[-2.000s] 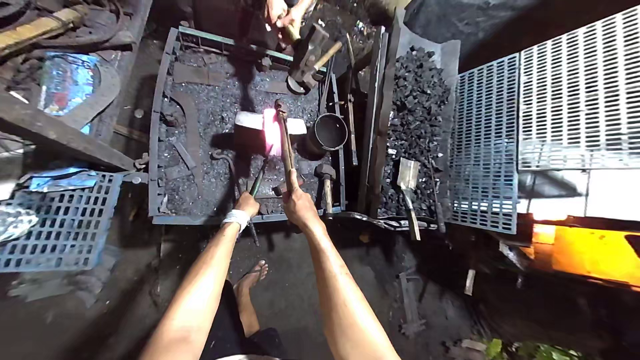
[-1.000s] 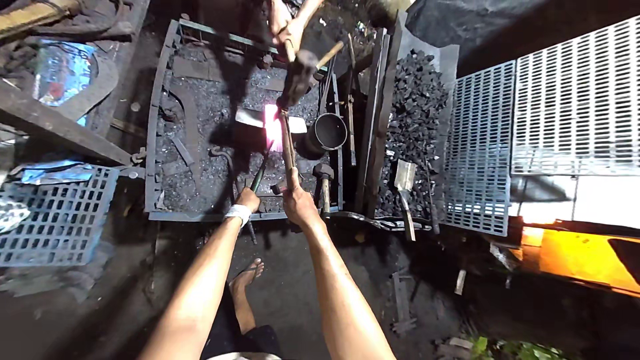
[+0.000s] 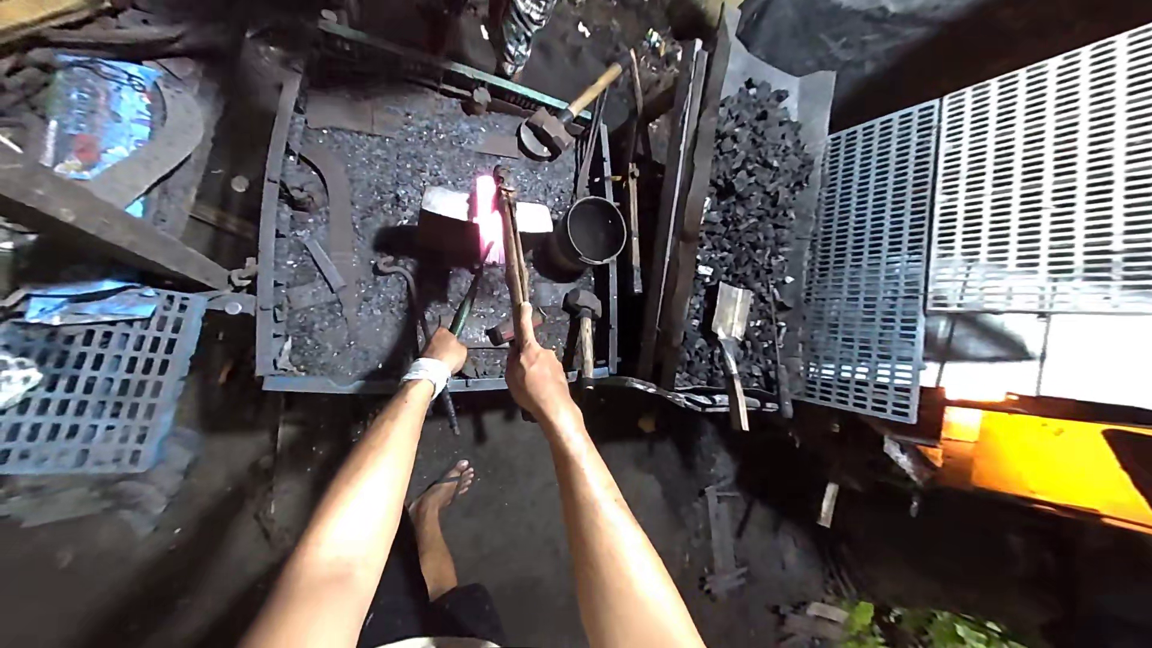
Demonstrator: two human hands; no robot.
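Note:
A glowing pink-white hot metal bar (image 3: 487, 216) lies across a bright-faced anvil (image 3: 445, 203) amid dark grit. My left hand (image 3: 445, 350), with a white band at the wrist, is closed on a dark green rod-like tool (image 3: 466, 303) whose far end reaches the hot bar. In my right hand (image 3: 537, 373) is a long thin tool with a wooden-looking handle (image 3: 516, 261), probably a pair of tongs or a handled chisel; its metal head is beside the bar's far end. Which of these it is, I cannot tell. A short reddish metal piece (image 3: 515, 331) is near my right fingers.
A sledgehammer head (image 3: 546, 133) with wooden handle is behind the anvil. Right of it stand a round metal can (image 3: 595, 230) and a hammer (image 3: 583, 306). Farther right are a charcoal trough (image 3: 751, 180) with a shovel (image 3: 731, 315), metal grates (image 3: 868, 252) and a glowing orange opening (image 3: 1044, 459).
The co-worker's hands, seen at the top with a hammer handle a second ago, are out of view. The hammer above the anvil is gone from there. My hands have barely moved.

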